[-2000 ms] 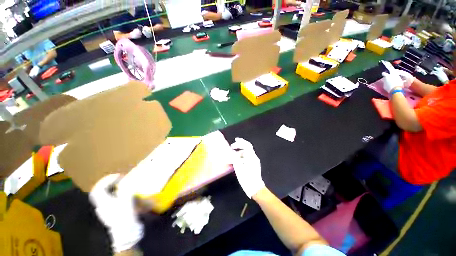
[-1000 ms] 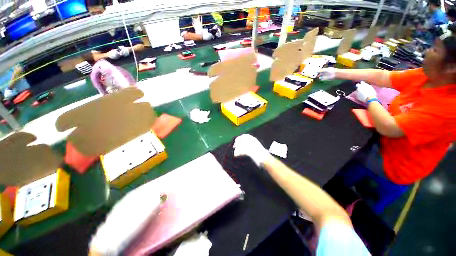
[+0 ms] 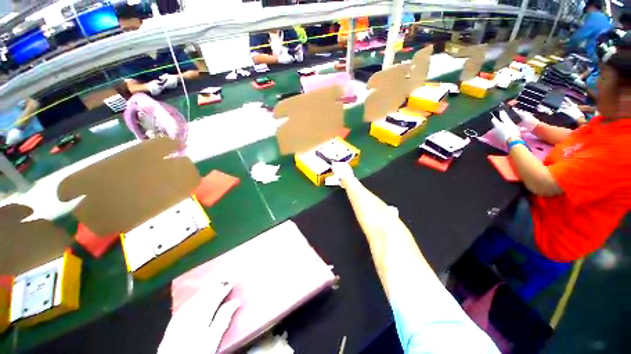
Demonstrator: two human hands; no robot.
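My gloved right hand [image 3: 339,173] reaches out to the front edge of an open yellow carton [image 3: 305,168] on the green belt. The carton's brown lid [image 3: 311,121] stands up; white inserts and a dark item lie inside. The fingers are too small to tell whether they grip it. My gloved left hand [image 3: 200,319] lies on the left part of the pink slab [image 3: 266,266], fingers slightly apart, cut off by the bottom edge. Nothing shows in it. The slab carries no carton.
Two filled yellow cartons [image 3: 173,247] [image 3: 67,294] stand on the belt at left, with red-orange pads [image 3: 216,187] beside them. Further cartons [image 3: 393,133] stand beyond. Crumpled white cloth [image 3: 273,343] lies by the slab. A worker in orange [image 3: 574,187] sits at right.
The carton from my slab now stands on the belt at left. My right hand has moved forward from the black bench to the carton ahead. My left hand has settled on the slab.
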